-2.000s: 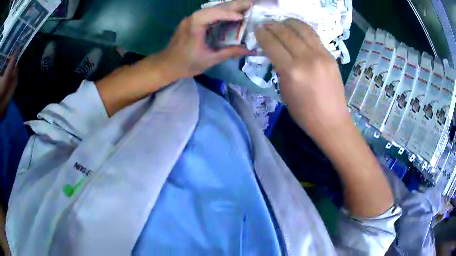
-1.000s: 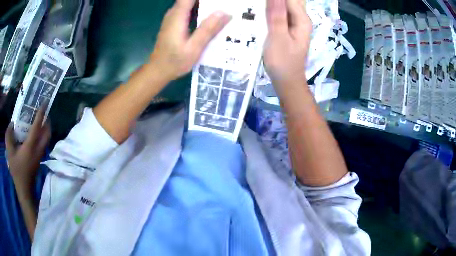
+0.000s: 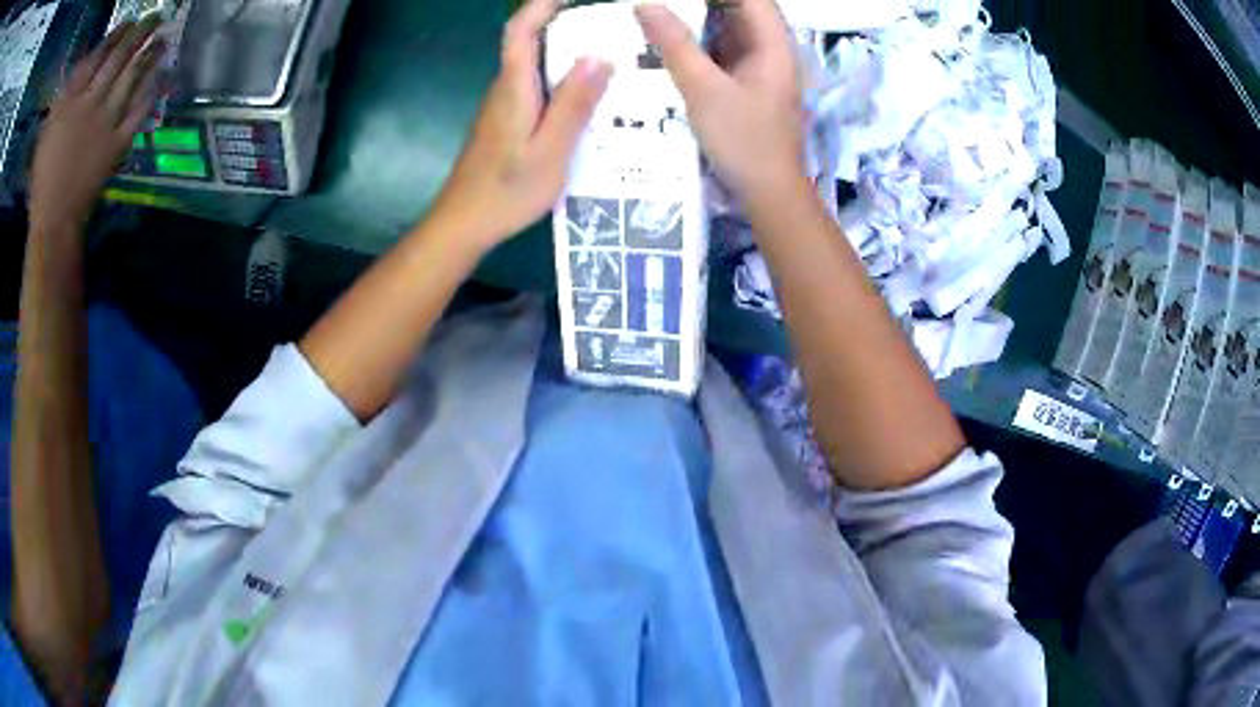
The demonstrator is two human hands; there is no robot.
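Note:
A long white retail box [image 3: 633, 235] with pictures and dark panels lies upright in view before my chest, its lower end against my blue clothing. My left hand [image 3: 518, 145] holds its left side near the top, thumb on the face. My right hand [image 3: 739, 104] is at its upper right, thumb and fingers on the far part. The box's far end is partly hidden by my hands and the picture's top edge. A large tangled pile of white straps [image 3: 940, 166] lies right of my right hand.
Waiting cartons [image 3: 1154, 297] stand in a row at the right, behind a station label [image 3: 1057, 419]. A digital scale [image 3: 228, 145] with a green display is at the upper left, with another person's hand [image 3: 90, 118] beside it. Pale crumpled pieces [image 3: 781, 394] lie below the table edge.
The box was first held end-on near the straps, then turned face-up toward me. Since then my right hand has shifted inward over its top. The neighbour's hand moved up toward the scale.

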